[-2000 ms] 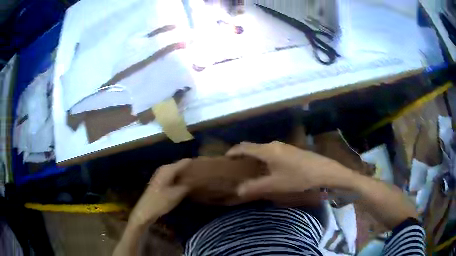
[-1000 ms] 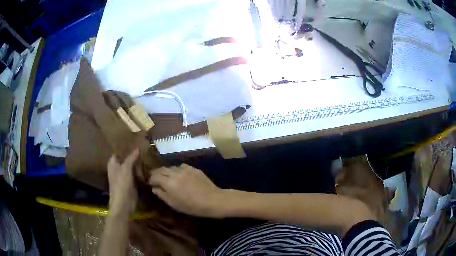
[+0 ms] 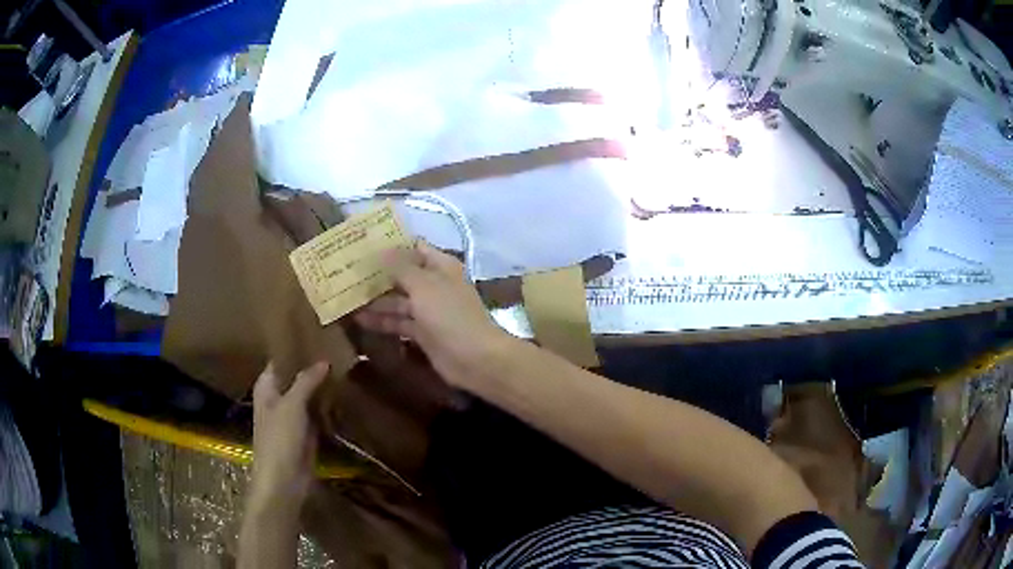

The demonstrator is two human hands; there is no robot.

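Note:
Brown cut panels (image 3: 228, 278) hang over the table's front left corner and down to my lap. My left hand (image 3: 287, 417) grips their lower part, with the thumb on top. My right hand (image 3: 428, 311) holds a tan printed ticket (image 3: 351, 262) by its right edge, in front of the brown cloth. White panels (image 3: 444, 111) with brown strips (image 3: 517, 162) lie on the table behind. A second tan slip (image 3: 560, 316) hangs over the table's front edge, right of my right hand.
The sewing machine (image 3: 855, 67) stands at the back right under a glaring lamp. Black shears (image 3: 861, 189) and a record sheet (image 3: 972, 200) lie beside it. A blue bin (image 3: 83, 291) holds white pieces at left. A yellow rail (image 3: 167, 427) runs below. Fabric bundles (image 3: 955, 478) are at lower right.
My right hand has moved up and now holds the printed ticket, turned face up. My left hand keeps its hold on the brown cloth. The view has shifted, so the table sits further right.

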